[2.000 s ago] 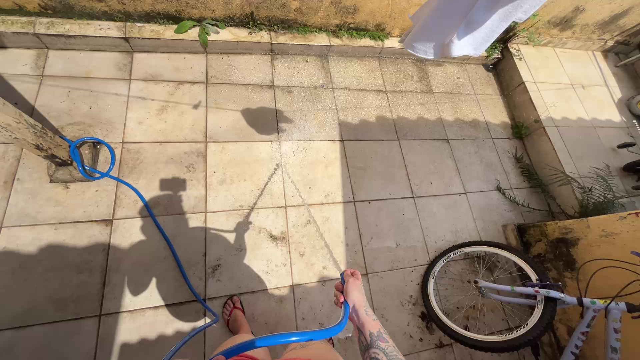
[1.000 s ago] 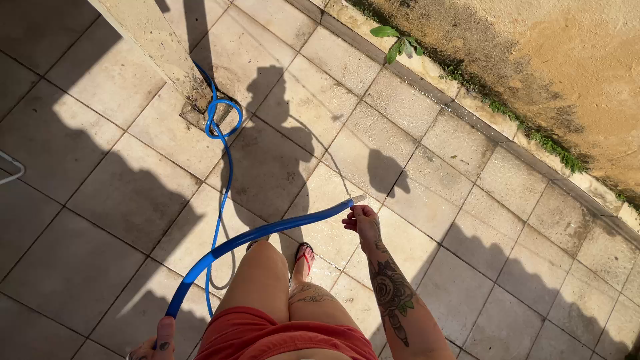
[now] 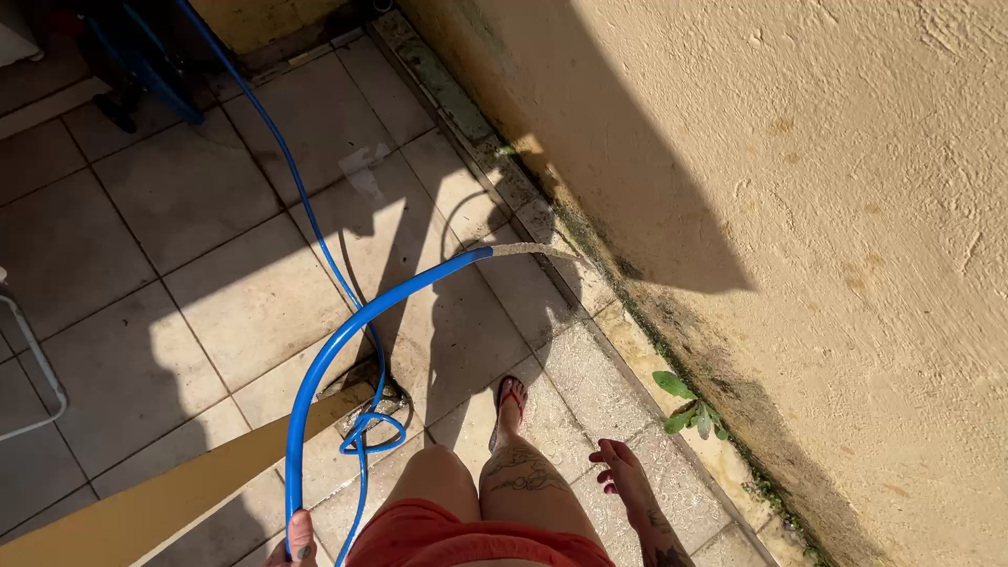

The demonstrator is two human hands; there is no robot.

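Observation:
At the bottom left, my left hand (image 3: pixel 299 539) is closed around a blue garden hose (image 3: pixel 335 346). The hose arches up and to the right to its open end, from which a stream of water (image 3: pixel 535 249) runs onto the ledge (image 3: pixel 594 291) at the wall's foot. My right hand (image 3: pixel 620 472) is free of the hose, over wet floor tiles, its fingers slightly curled and apart. Part of my left hand is cut off by the frame's lower edge.
A yellow post (image 3: pixel 197 484) stands at lower left, with a loop of hose (image 3: pixel 378 433) around its base. A textured wall (image 3: pixel 827 197) runs along the right. A leafy weed (image 3: pixel 693 409) grows at its foot. A white metal frame (image 3: pixel 39 362) is at far left.
My right hand has let go of the hose end, which it held before. Water now lands at the wall's foot. The view has swung strongly toward the wall.

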